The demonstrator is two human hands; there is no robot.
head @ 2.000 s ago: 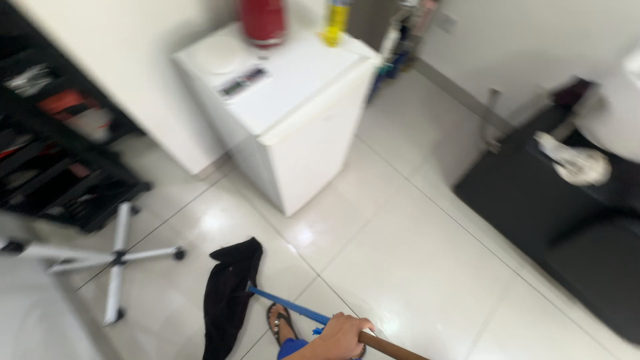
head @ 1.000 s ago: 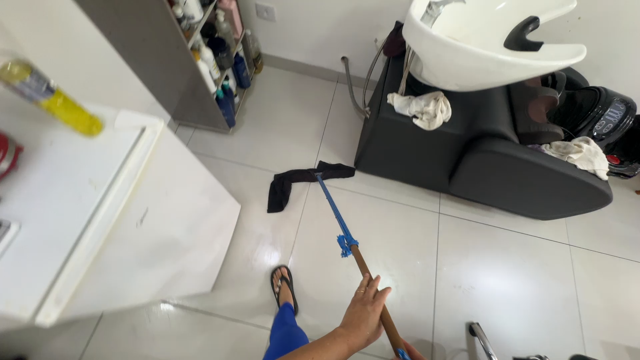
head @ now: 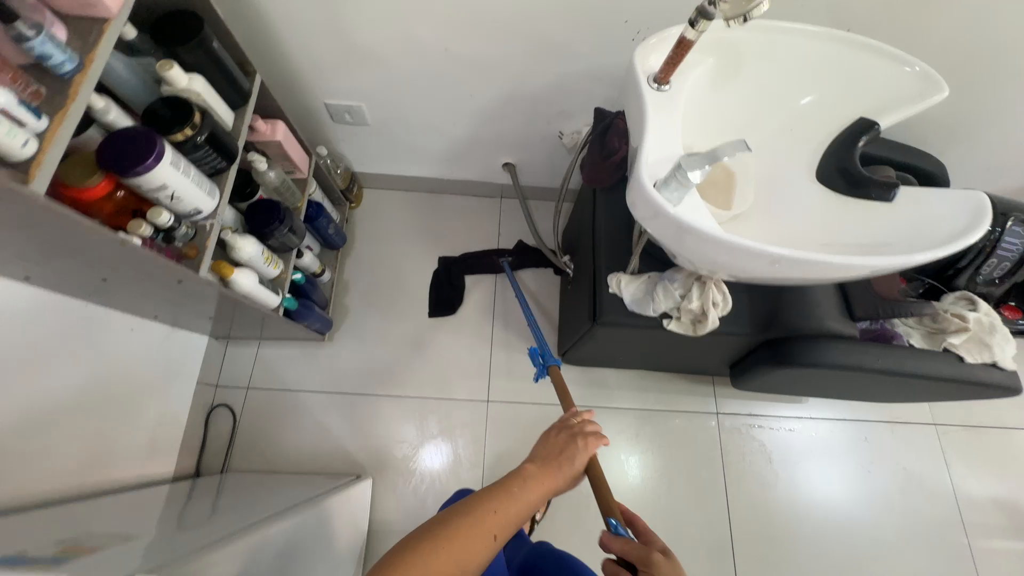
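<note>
A mop or squeegee pole (head: 574, 404), brown with a blue lower part and blue ties, slants down across the tiled floor. My left hand (head: 566, 450) is closed around its brown middle. Lower down, my right hand (head: 640, 546) grips the pole close to its upper end, beside a blue wrapping. At the far end lies a black cloth (head: 472, 270), spread flat on the floor against the corner of the black shampoo chair base. The cloth hides the head of the pole.
Shelves of bottles (head: 276, 264) stand at the left. A white salon wash basin (head: 768, 144) sits on the black upholstered base (head: 580, 312), with a whitish towel (head: 676, 300) hanging there. A grey hose (head: 524, 212) runs from the wall. A white cabinet (head: 312, 512) is at the lower left.
The view has swung from the white cabinet to the basin and shelves. The black cloth, beside a sandal two seconds ago, now lies by the base. Both hands now show on the pole.
</note>
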